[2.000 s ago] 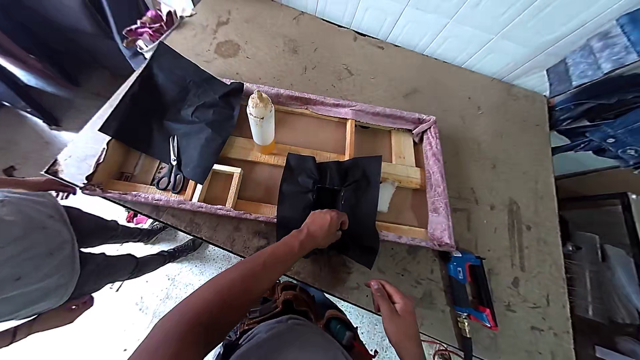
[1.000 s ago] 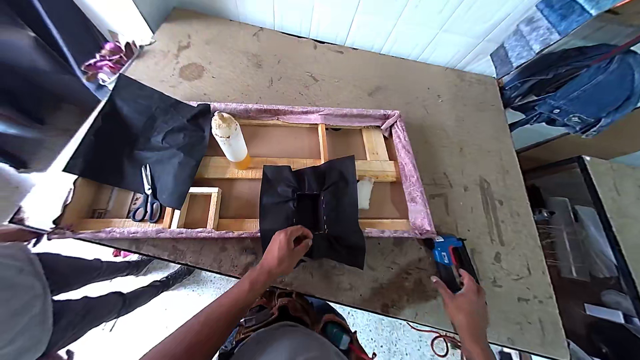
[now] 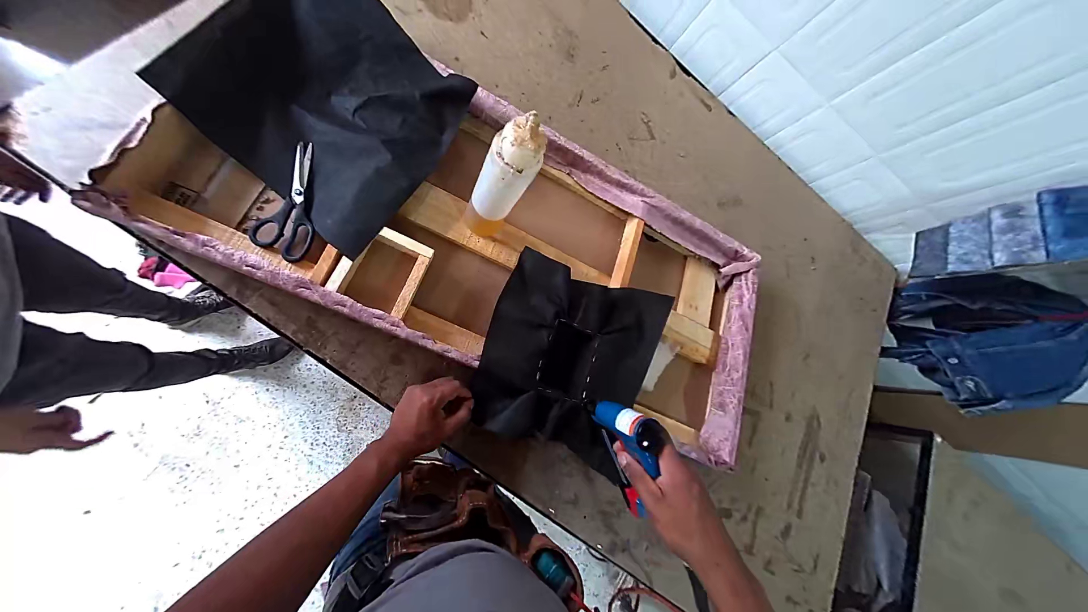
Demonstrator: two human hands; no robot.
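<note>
My right hand (image 3: pixel 680 501) grips a blue pneumatic staple gun (image 3: pixel 631 432), its nose against the lower right corner of a stapled rectangular opening in a black fabric piece (image 3: pixel 523 340). My left hand (image 3: pixel 432 415), fingers curled, is at that fabric's lower left edge; whether it pinches the cloth I cannot tell. The fabric lies over a wooden frame (image 3: pixel 629 251) edged in pink upholstery fabric (image 3: pixel 739 357). Black-handled scissors (image 3: pixel 295 204) rest partly on a larger black cloth (image 3: pixel 357 110) at the frame's left. A squeeze bottle (image 3: pixel 507 174) with amber liquid stands on the frame.
The frame lies on a brown worktable (image 3: pixel 790 331) against a white padded wall (image 3: pixel 901 102). Another person (image 3: pixel 76 357) stands at the left. Denim garments (image 3: pixel 1003 340) hang at the right. An air hose (image 3: pixel 642 591) shows below the table edge.
My right hand, empty two seconds ago, reached the staple gun on the table and now holds it against the black fabric. My left hand has moved from the opening to the fabric's edge. The view has turned.
</note>
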